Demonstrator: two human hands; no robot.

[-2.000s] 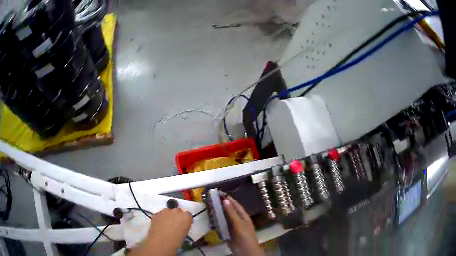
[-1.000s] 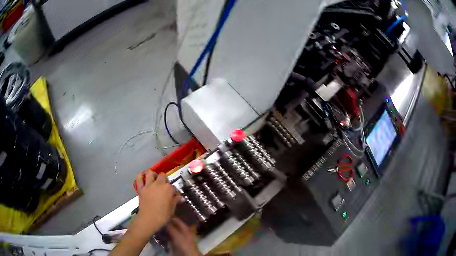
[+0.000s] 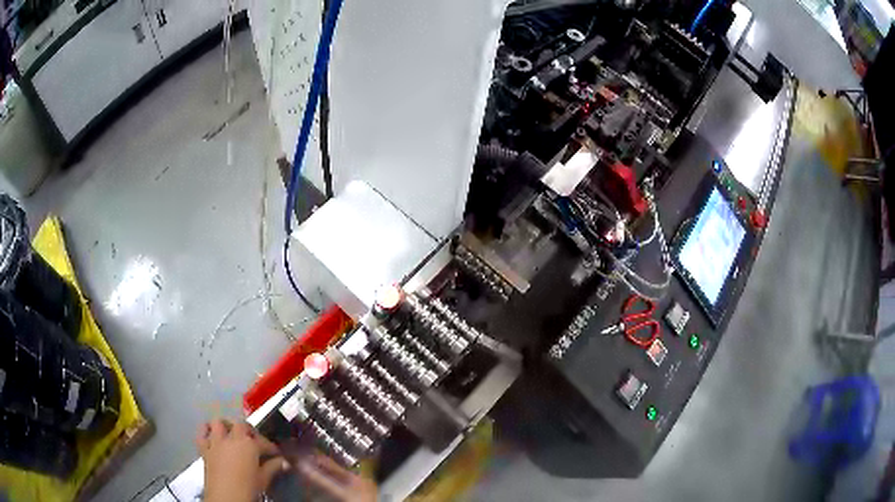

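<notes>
My left hand [image 3: 234,461] is at the bottom left, at the entry end of the wire straightener [image 3: 378,377]. Its fingers are bent towards my right hand [image 3: 332,478], which is low, blurred and partly cut off by the bottom edge. The hands are close together; what their fingertips hold cannot be made out. The straightener has rows of shiny ribbed rollers and two pink-red knobs, one of them the lower knob [image 3: 317,366]. A thin black wire [image 3: 152,485] shows left of my left hand.
A red bin [image 3: 297,361] lies behind the straightener, beside a white box-shaped cover [image 3: 358,240]. The control panel with its lit touchscreen [image 3: 712,245] and red-handled scissors [image 3: 640,322] is at the right. Black wire coils [image 3: 59,387] stand on a yellow pallet at the left.
The view has turned right, towards the machine and panel. My hands have come off the plate at the straightener's end and now sit lower left in the picture.
</notes>
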